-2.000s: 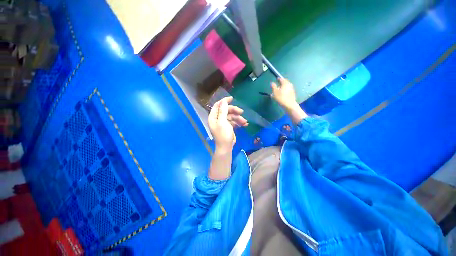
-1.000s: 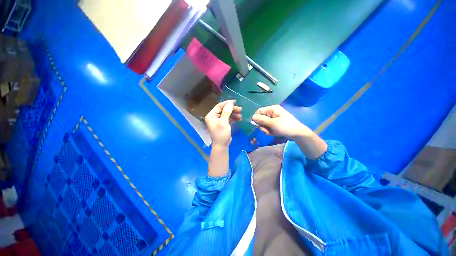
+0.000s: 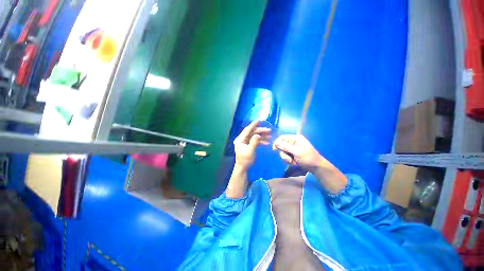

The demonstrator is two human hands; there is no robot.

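My left hand (image 3: 248,146) is raised in front of my jacket, palm turned inward, with its fingers apart and nothing clear in them. My right hand (image 3: 298,152) is just to its right, its thumb and fingertips pinched on something tiny, too small and blurred to name. A faint see-through edge may show between the hands; I cannot tell. A small yellowish tool (image 3: 200,154) lies on the green belt (image 3: 204,90) near the end of the metal rail (image 3: 159,134).
A white shelf (image 3: 85,69) with coloured items is at upper left. The open bin (image 3: 159,198) with a pink cloth (image 3: 151,159) is at lower left. A blue stool-like object (image 3: 261,103) stands beyond my hands. Cardboard boxes (image 3: 422,127) sit on a rack at right.
The view has swung right, so belt and bin now lie left and the rack shows. My right hand has come from the belt to beside my left hand.
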